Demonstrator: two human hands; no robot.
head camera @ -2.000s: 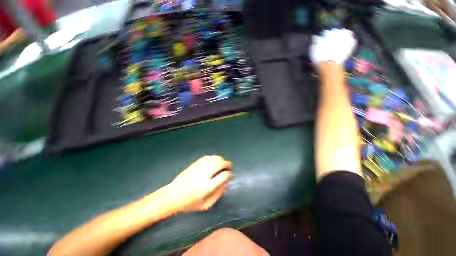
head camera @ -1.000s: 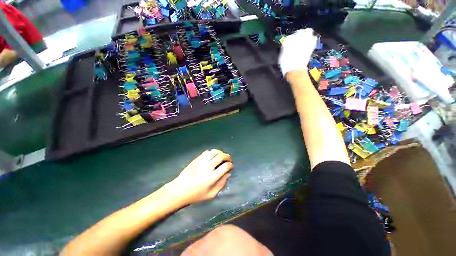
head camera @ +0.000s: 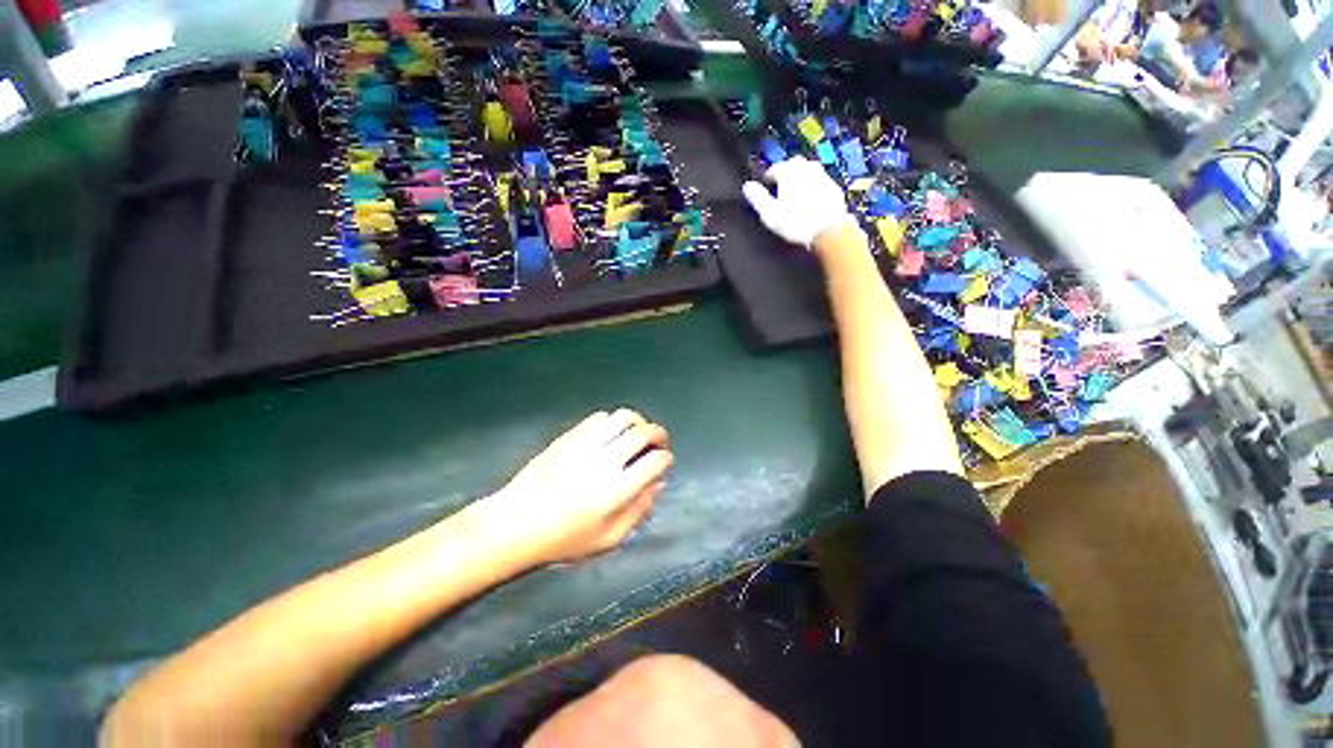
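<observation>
My left hand (head camera: pixel 592 485) is bare and rests on the dark-green bench (head camera: pixel 366 482) near its front edge, fingers curled; whether it holds anything is hidden. My right hand (head camera: pixel 803 202) wears a white glove and reaches over the right-hand black tray (head camera: pixel 782 300), beside a blue clip at the fingertips; whether it grips the clip is unclear. The left black tray (head camera: pixel 278 278) holds dense rows of coloured binder clips (head camera: pixel 424 190) with wire handles out. A loose pile of mixed clips (head camera: pixel 987 322) lies right of my right forearm.
A white flat tray or sheet (head camera: pixel 1118 241) lies beyond the pile. An open cardboard box (head camera: pixel 1126 541) stands below the bench edge at right. More clip-filled trays (head camera: pixel 950 73) are at the far side. People (head camera: pixel 1191 51) show at the far top right.
My gloved right hand has moved left and slightly nearer, from the far clips over the right tray. The view has shifted. My left hand stays on the bench.
</observation>
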